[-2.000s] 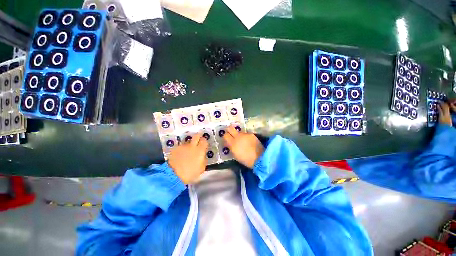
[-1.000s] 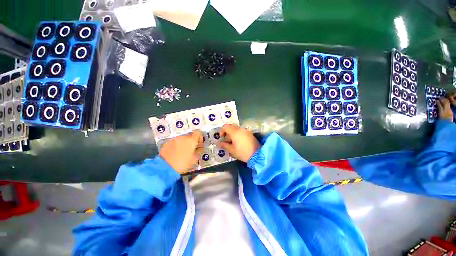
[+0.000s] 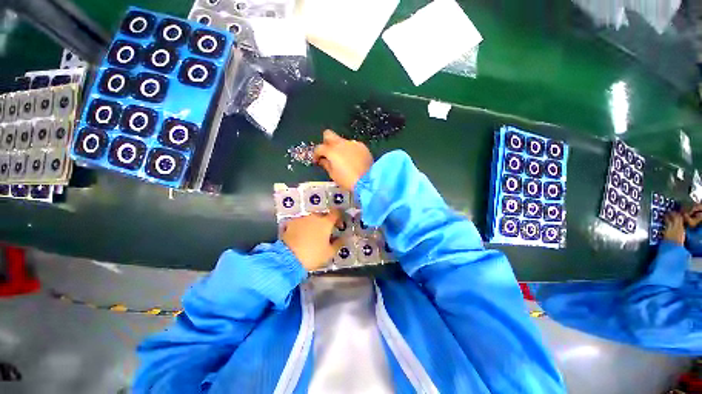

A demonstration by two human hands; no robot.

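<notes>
The grey-white tray [image 3: 314, 199] with dark round centres lies flat on the green bench in front of me. My left hand [image 3: 312, 240] rests on the tray's left part, fingers bent at a cavity; whether it holds a small part is too small to tell. My right hand [image 3: 344, 159] is beyond the tray, its fingertips at the right edge of the loose pile of small silvery parts [image 3: 300, 155]; a part between the fingers cannot be made out. My right sleeve hides the tray's right part. A heap of small black parts [image 3: 377, 121] lies just beyond.
A blue tray stack [image 3: 178, 104] stands at left, with grey trays [image 3: 35, 131] beyond its left side. A clear bag [image 3: 265, 106] and pale sheets [image 3: 432, 38] lie at the back. Another blue tray [image 3: 529, 187] and a dark tray [image 3: 622, 186] lie right. Another person's hands [image 3: 675, 228] work far right.
My right hand has left the tray and moved forward to the silvery pile. My left hand stays on the tray. The view has shifted, so the bench items appear lower and mostly further right.
</notes>
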